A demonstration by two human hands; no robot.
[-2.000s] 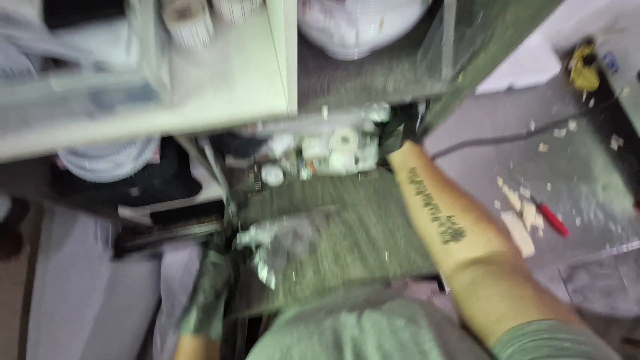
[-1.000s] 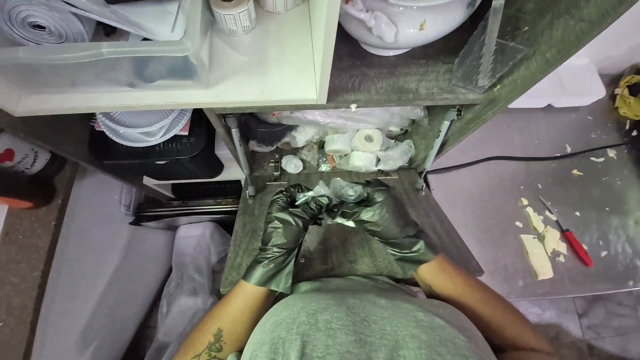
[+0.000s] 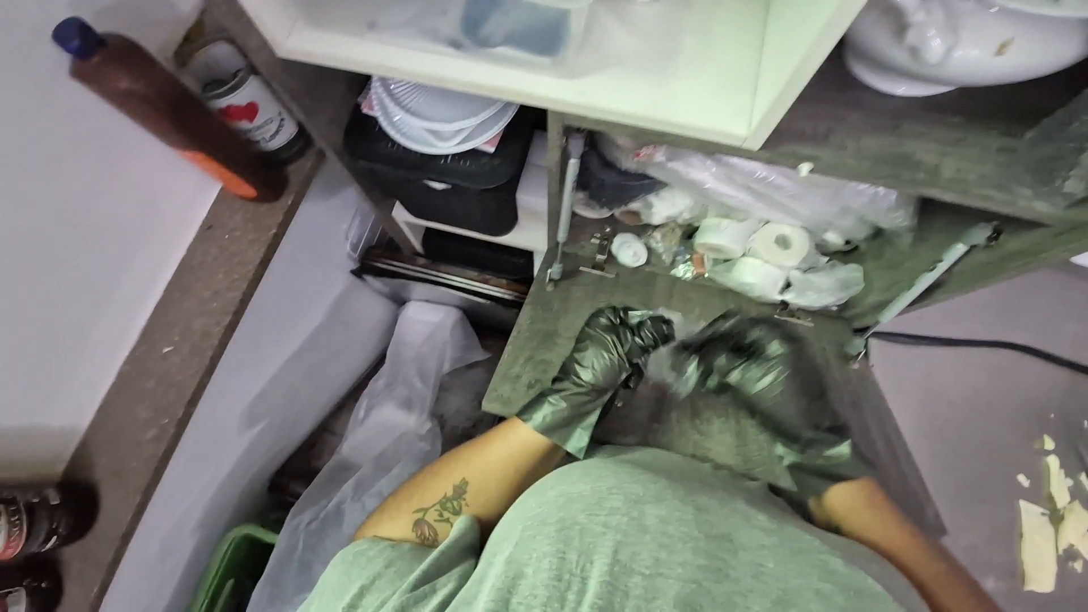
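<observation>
My left hand, in a loose black plastic glove, is closed on one end of a small clear plastic bag over the lowered cabinet door. My right hand, gloved the same way and blurred, is at the bag's other side; its fingers are partly hidden. Just beyond both hands, inside the cabinet, lie several white rolls, a small round white roll, crumpled clear plastic and a larger sheet of clear plastic film.
Metal stays flank the cabinet opening. White plates rest on a black basket at left. A brown bottle and a can stand on a ledge. A black cable and pale pieces lie at right.
Two seconds ago my right hand was at the cabinet's right side and my left hand lower left; both then came together over the door. The view has since shifted left.
</observation>
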